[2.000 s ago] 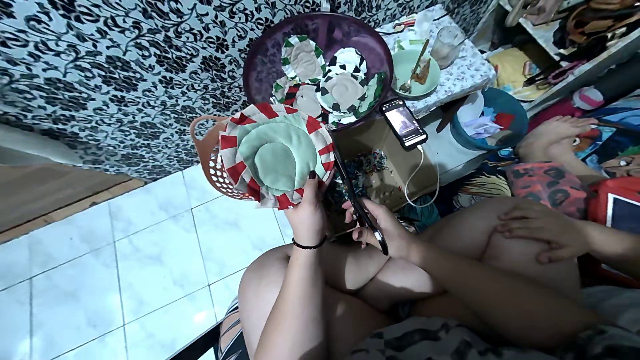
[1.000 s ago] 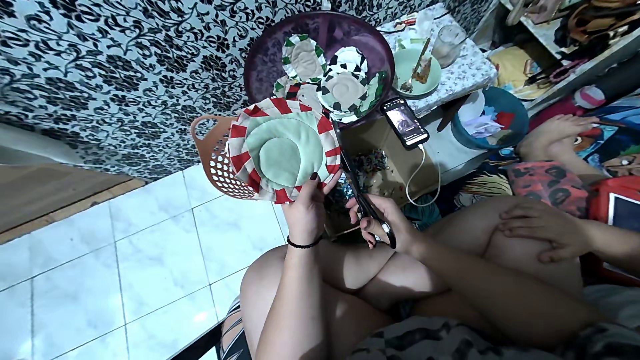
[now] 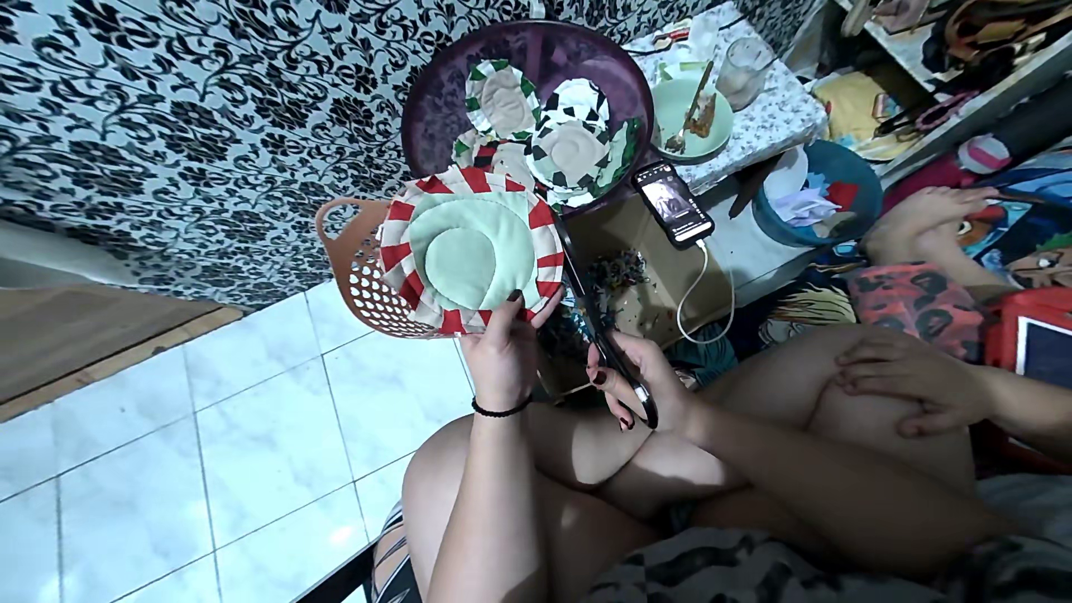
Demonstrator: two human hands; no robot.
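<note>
My left hand point(image 3: 502, 352) holds a round padded cloth piece point(image 3: 473, 251) by its lower edge, thumb on top. The piece has a pale green stitched centre and a pleated rim striped red and cream. Just to its right, my right hand point(image 3: 641, 381) grips black-handled scissors point(image 3: 596, 322), whose long dark blades point up along the cloth's right edge. Whether the blades touch the cloth I cannot tell. Behind it, a purple round tub point(image 3: 431, 100) holds several similar round cloth pieces point(image 3: 571, 152) with green, black or red patterned rims.
An orange perforated basket point(image 3: 343, 276) stands behind the cloth. A cardboard box point(image 3: 670, 297) with scraps, a phone point(image 3: 672, 205) on a white cable, a green plate point(image 3: 716, 142) with a fork, a glass point(image 3: 744, 74) and a blue bin point(image 3: 867, 197) are around. Another person's hand point(image 3: 913, 381) rests at right.
The round cloth has turned and shifted slightly in my left hand since the earlier frames. My right hand and the scissors have changed their angle a little beside it.
</note>
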